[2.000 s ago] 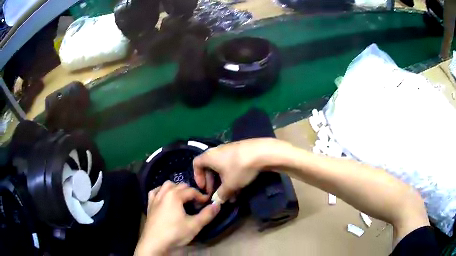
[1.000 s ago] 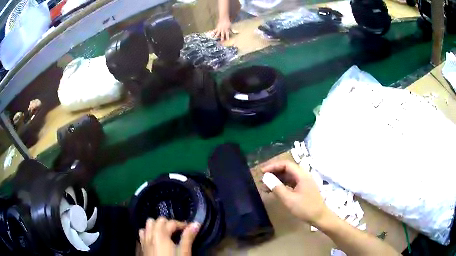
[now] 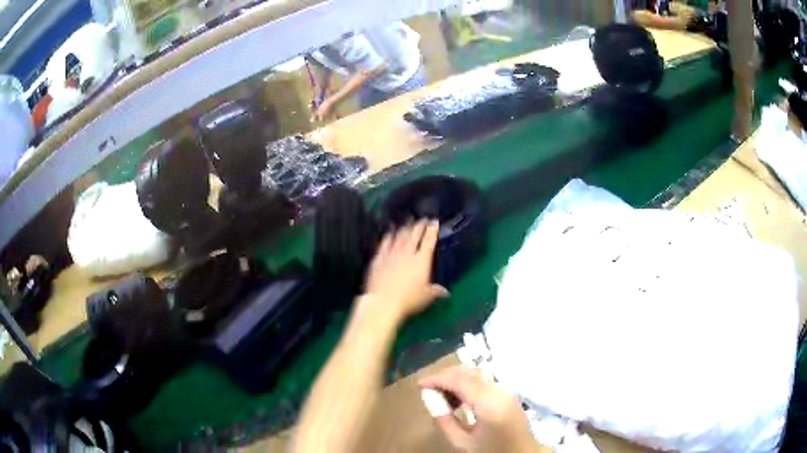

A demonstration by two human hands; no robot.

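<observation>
A black fan unit stands on the green belt, its round head (image 3: 438,202) facing up and its ribbed dark base (image 3: 343,234) to the left. My left hand (image 3: 403,270) reaches over the belt with its fingers over the near rim of this head; whether they grip it is hidden. My right hand (image 3: 478,411) is low in the picture beside loose white pads (image 3: 476,352). An off-white wrap covers one of its fingertips; its fingers look apart, and no held pad can be made out.
A large clear bag of white pads (image 3: 646,327) fills the right side of the bench. Another black unit (image 3: 265,327) lies on the belt (image 3: 549,190) at the left, with more units beyond. A person (image 3: 376,66) is at the opposite bench. A grey rail crosses the upper left.
The unit from the bench now appears on the belt at the left. My left hand has moved forward to another unit's rim. My right hand remains by the pads. The view has shifted.
</observation>
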